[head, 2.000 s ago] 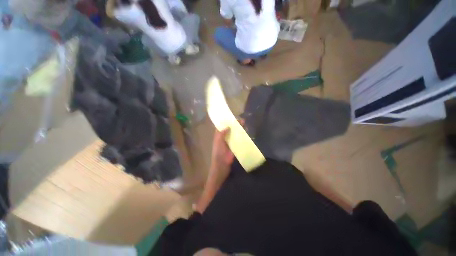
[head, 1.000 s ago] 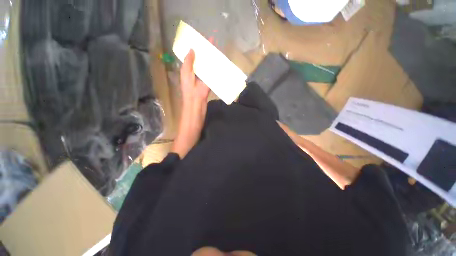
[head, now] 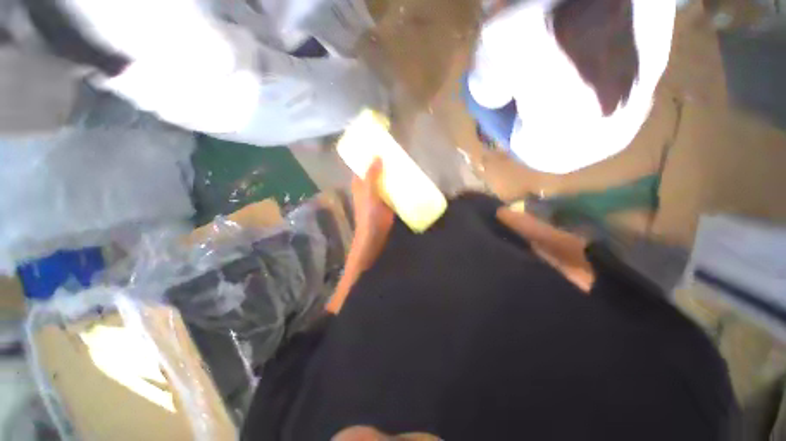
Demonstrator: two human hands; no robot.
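Observation:
A pale yellow-white sticker strip [head: 398,177] stands out in front of my dark shirt, slanting down to the right. My left hand [head: 372,189] grips its left side, with the thumb over its face. My right forearm shows at the right of the shirt, and my right hand [head: 515,219] is small, blurred and partly hidden by the shirt. A tiny pale yellow spot is at its fingertips; whether it is held is unclear.
A white printed carton [head: 741,267] stands at the right edge. Bagged dark units [head: 258,293] and a film-covered tan carton [head: 103,379] are at left. Two people in white tops are close ahead. Cardboard [head: 698,164] covers the floor.
The view has shifted, so people in white fill the top and the carton sits further right. My left hand still holds the strip. My right hand now shows beside the shirt.

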